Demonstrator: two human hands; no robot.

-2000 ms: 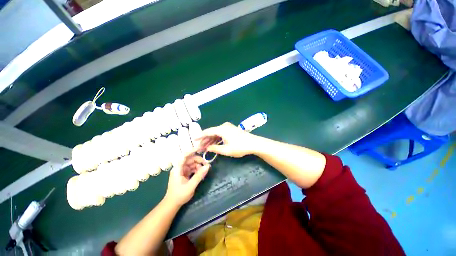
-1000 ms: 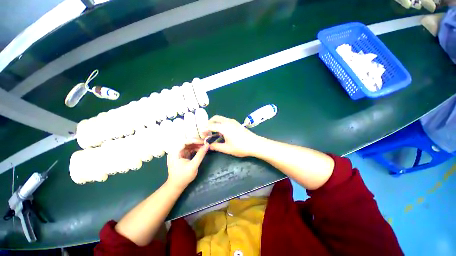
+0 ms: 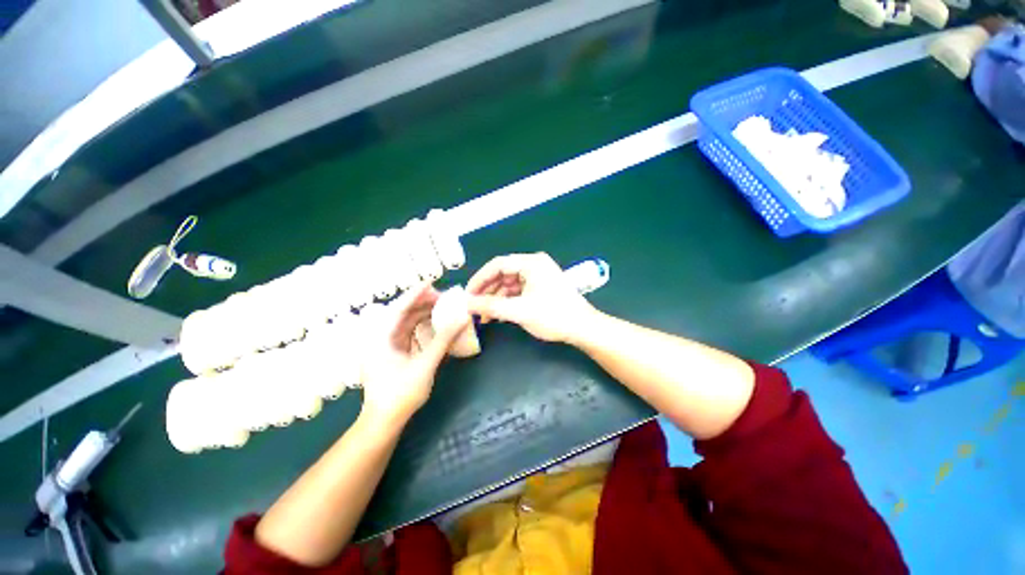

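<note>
Cream oval pieces (image 3: 304, 298) stand packed in two long rows on the green belt. My left hand (image 3: 407, 357) holds one cream oval piece (image 3: 455, 320) at the near right end of the rows. My right hand (image 3: 526, 298) touches the top of that piece with its fingertips; a cord there is too small to make out. A white and blue striped piece (image 3: 588, 275) lies just beyond my right hand, partly hidden by it. A joined pair (image 3: 152, 272) with a cord loop lies at the left.
A blue basket (image 3: 871, 208) with white parts (image 3: 796, 166) stands at the right. A white gun-shaped tool (image 3: 81, 463) is at the lower left. A neighbour's hand and blue sleeve (image 3: 1000, 79) show at the upper right. A blue stool (image 3: 916, 337) stands below the belt.
The small loop between my fingers no longer shows; a cream piece is now visible in my left hand. The left joined pair lies farther left from the rows. The camera view has shifted.
</note>
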